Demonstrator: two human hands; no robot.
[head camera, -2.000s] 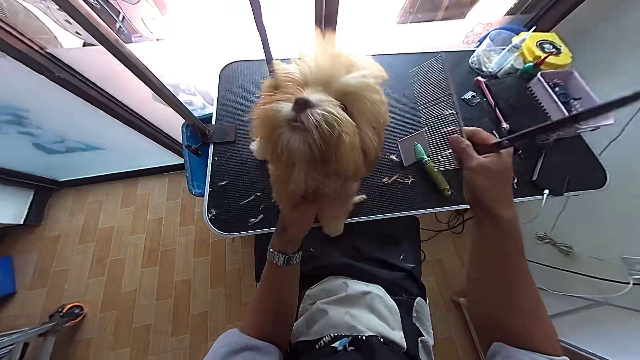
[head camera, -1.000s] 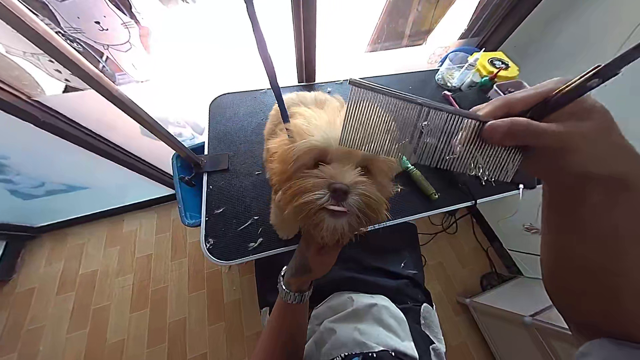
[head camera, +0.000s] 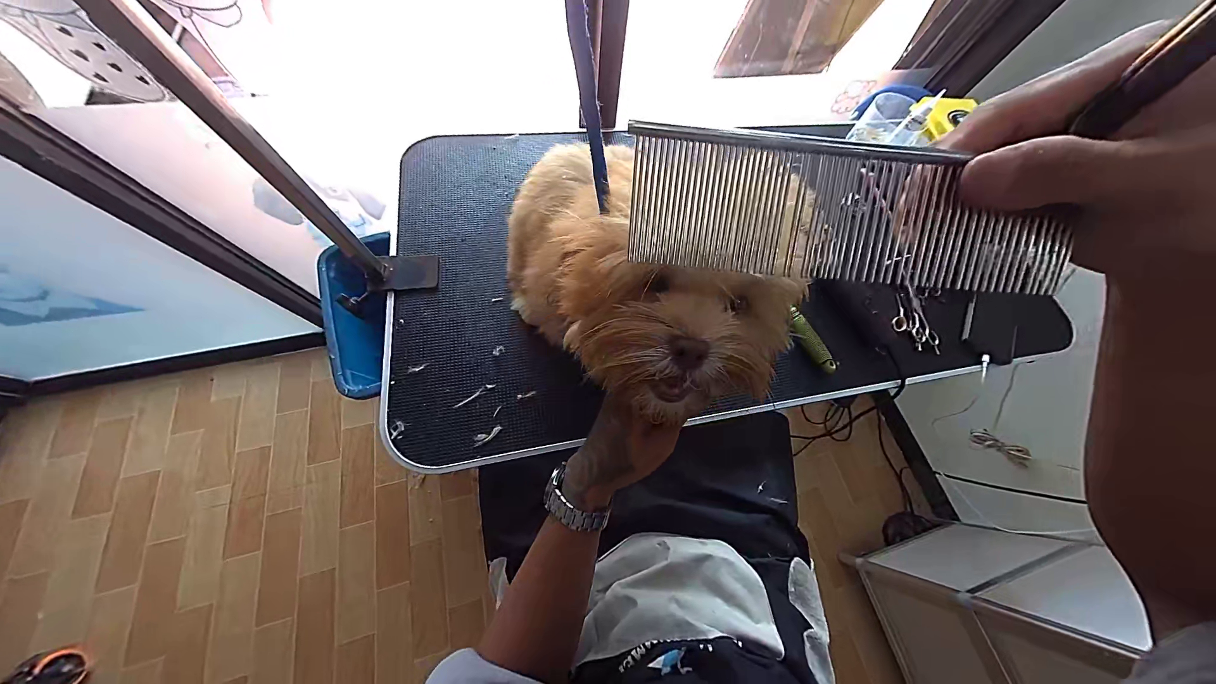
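Observation:
A tan long-haired dog (head camera: 589, 256) is on the black grooming table (head camera: 446, 351), its face turned up toward me. My left hand (head camera: 632, 446), with a metal-banded watch at the wrist, holds the dog under the chin. My right hand (head camera: 1054, 180) grips a metal grooming comb (head camera: 722, 195) raised close to my view, teeth down, overlapping the top of the dog's head in the picture; whether it touches the fur cannot be told. A dark, slender tool (head camera: 1149, 71) lies across the same hand. A blue grooming loop strap (head camera: 589, 104) hangs down to the dog's neck area.
A metal grooming arm (head camera: 247, 138) is clamped at the table's left edge, beside a blue bin (head camera: 353, 328). Scissors (head camera: 914, 321) and a green-handled tool (head camera: 812, 342) lie at the right, with a clear container (head camera: 882, 116) behind. Cables (head camera: 841, 418) hang below; a white cabinet (head camera: 997, 579) stands lower right.
My right hand has raised the comb from over the table's right side to close before my view. The dog's face, tilted up and blurred at first, now faces me, with my left hand still beneath it.

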